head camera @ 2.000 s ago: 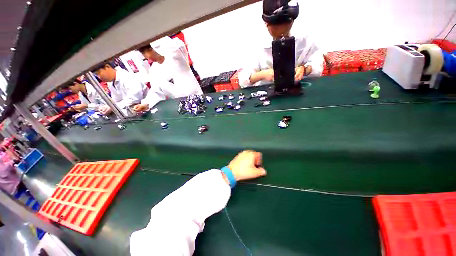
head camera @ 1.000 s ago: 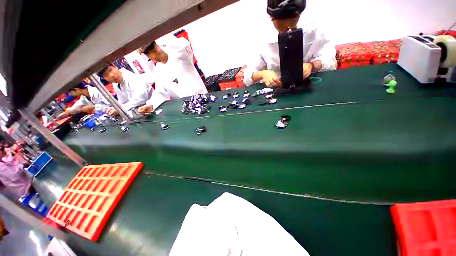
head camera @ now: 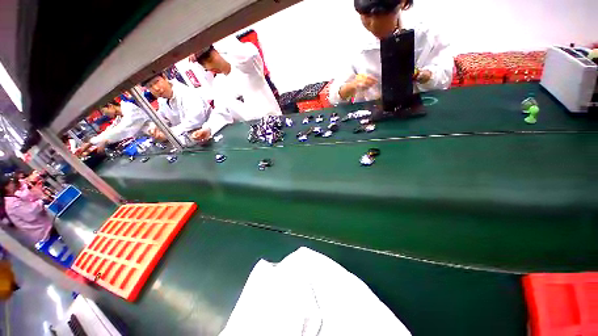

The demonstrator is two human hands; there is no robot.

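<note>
Neither of my hands shows; only a white sleeve of mine is at the bottom middle, its cuff end cut off or hidden. Nearest in front is the dark green bench. A red-orange blister tray lies at the left, its square pockets looking mostly empty. Part of another red tray is cut off at the lower right edge. Small dark and silver units lie spaced along the green conveyor belt, one of them near the middle.
A heap of small units lies on the far side, with several more beside it. A black upright panel stands before a person in white opposite. A white box and a green figure are at the right. A slanting metal post is at left.
My hand with the blue wrist strap, seen over the belt earlier, has drawn back out of view; only the sleeve remains. The view has shifted slightly.
</note>
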